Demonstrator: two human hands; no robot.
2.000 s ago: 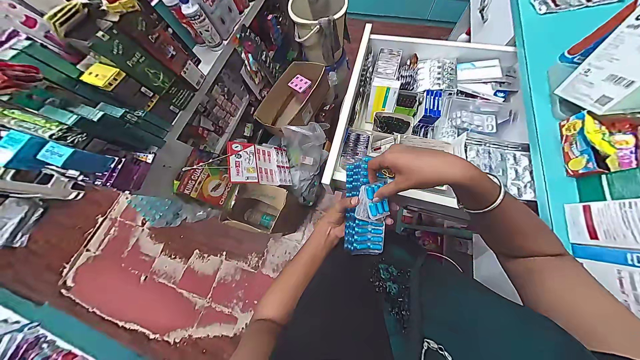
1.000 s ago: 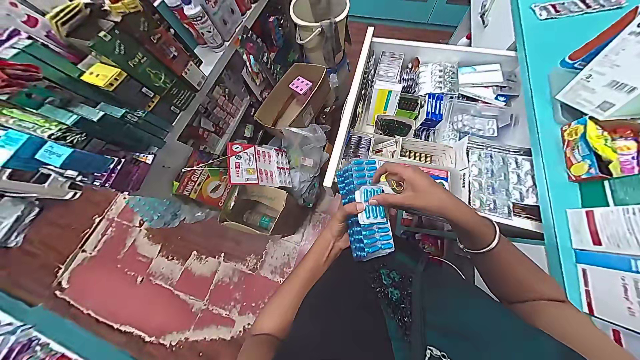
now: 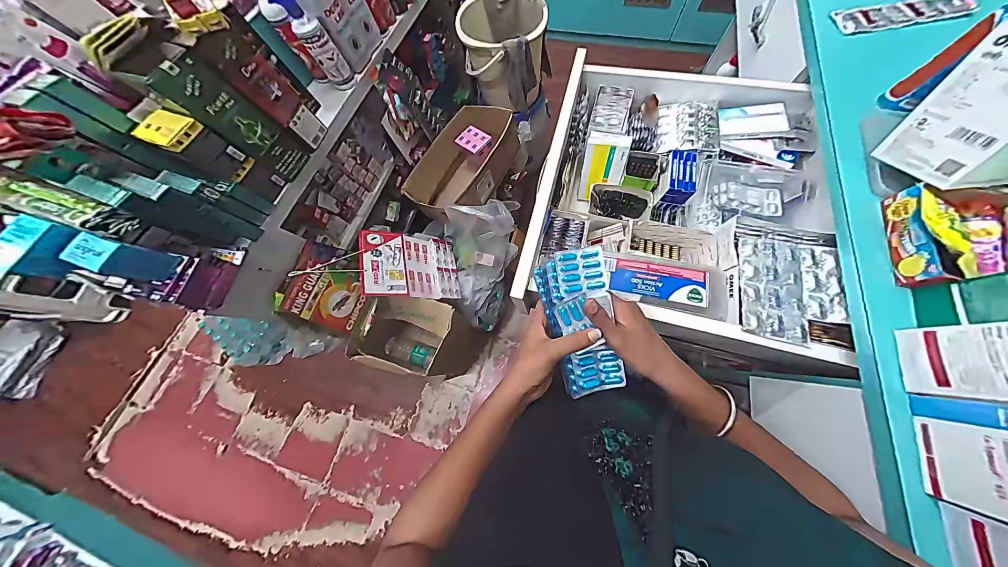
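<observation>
Several blister packs of blue capsules (image 3: 582, 272) lie stacked in my hands, just in front of the open drawer's near edge. My left hand (image 3: 543, 354) grips the stack from its left side, thumb across the front. From the right, my right hand (image 3: 634, 335) holds a smaller blister piece against the stack, its thumb close to my left thumb. Just beyond my fingers, a Vicks Action 500 box (image 3: 657, 282) lies in the white drawer (image 3: 543, 189). Silver blister packs (image 3: 776, 287) fill the drawer's right part. The undersides of the held packs are hidden.
A teal counter (image 3: 846, 157) with leaflets and a snack box (image 3: 937, 236) runs along the right. Cardboard boxes (image 3: 441, 169), a plastic bag (image 3: 482, 252) and a bucket (image 3: 500, 71) stand left of the drawer. Shelves of packaged goods (image 3: 228, 110) fill the upper left.
The small blister piece, raised in my right hand over the stack a second ago, is now lower and partly covered by my thumbs. The Vicks box in the drawer, hidden behind my right hand before, now shows.
</observation>
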